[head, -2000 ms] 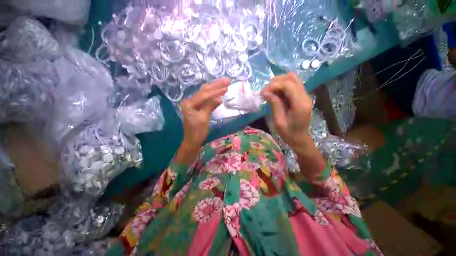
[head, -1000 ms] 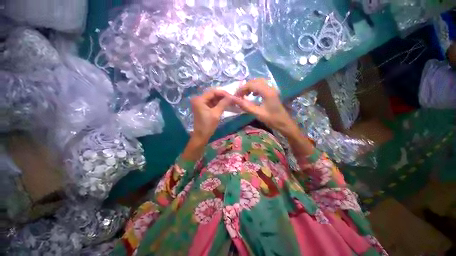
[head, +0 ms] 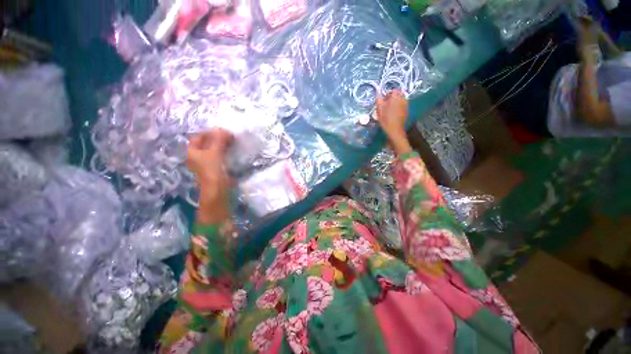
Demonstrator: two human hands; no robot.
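My left hand (head: 211, 157) is over the near edge of a heap of shiny packed pieces (head: 180, 97); its fingers are curled and blurred, and clear plastic shows beside them. My right hand (head: 393, 114) reaches to the coiled white cords (head: 367, 90) on a large clear poly bag (head: 322, 52). Its fingers are bent together at the coils' near side, and whether they grip one is hidden. A small stack of flat zip-lock bags with a red edge (head: 273, 188) lies near the table edge between my hands.
More red-edged bag bundles (head: 228, 19) lie at the far side. Filled plastic bags (head: 83, 214) crowd the left. Below the table's right edge are a cardboard box (head: 488, 178) and hanging white cords (head: 450, 135). Another person's arm (head: 591, 86) shows at far right.
My hands were together over the zip-lock bags and have moved apart, left to the heap, right to the coils. The view has shifted, showing more of the table's far side.
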